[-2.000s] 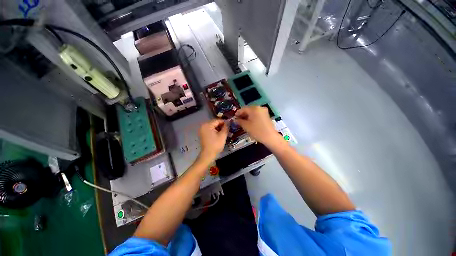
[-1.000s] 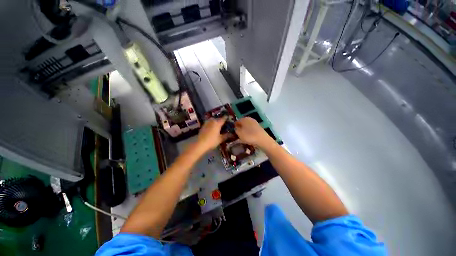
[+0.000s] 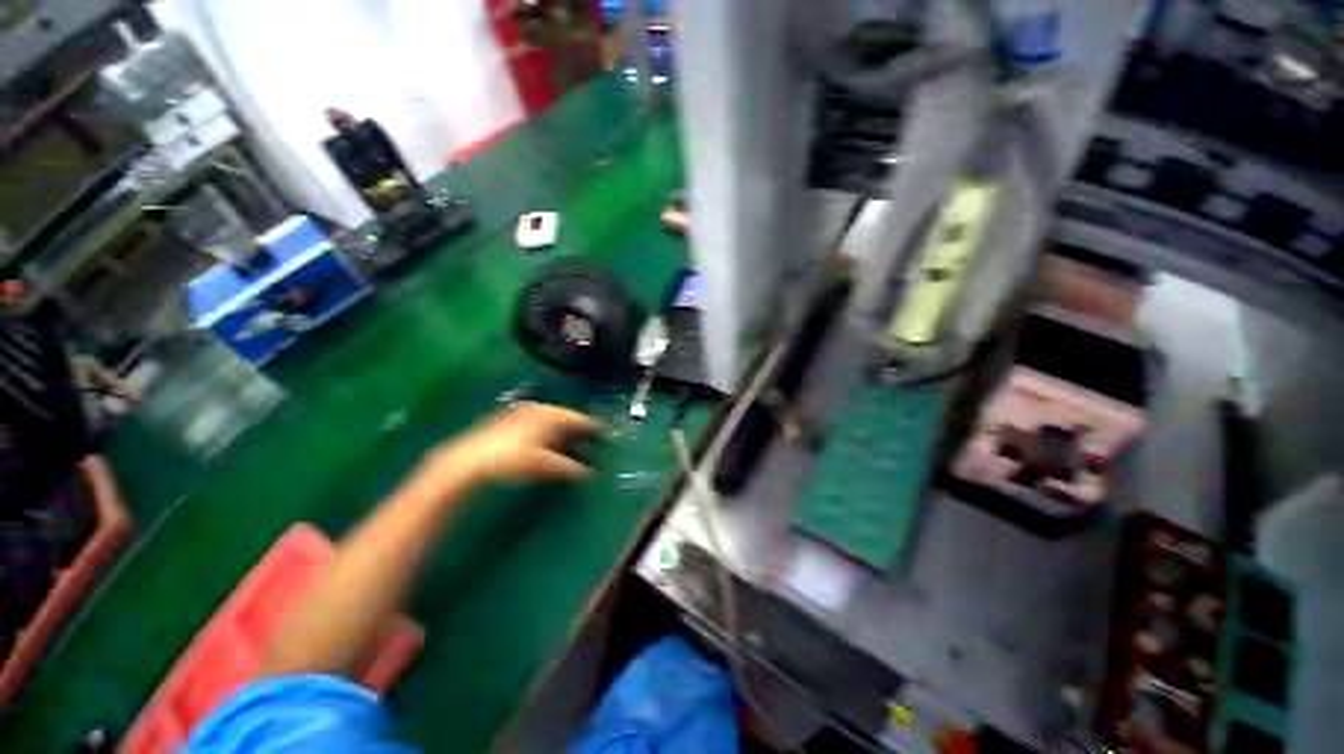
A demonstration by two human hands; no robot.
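Note:
My left hand (image 3: 516, 446) reaches over the green bench (image 3: 501, 567). It is blurred, with finger and thumb apart and nothing visible between them. Small clear scraps (image 3: 637, 477) lie just beyond its fingertips. My right hand is out of the picture. The brown loading fixture (image 3: 1164, 633) lies at the lower right with round dark parts in it, cut off by the bottom edge. Its green windowed cover plate (image 3: 1291, 663) is beside it.
A black fan (image 3: 578, 321) stands beyond my hand. A salmon-pink tray (image 3: 243, 619) lies under my forearm. A blue box (image 3: 280, 287) and a black device (image 3: 386, 184) stand farther back. The dotted green plate (image 3: 873, 469), screw feeder (image 3: 1050, 435) and pale screwdriver (image 3: 943, 265) are on the right.
The view has swung left from the fixture to the green bench. My left hand has left the fixture and is over the bench. My right hand has gone out of view.

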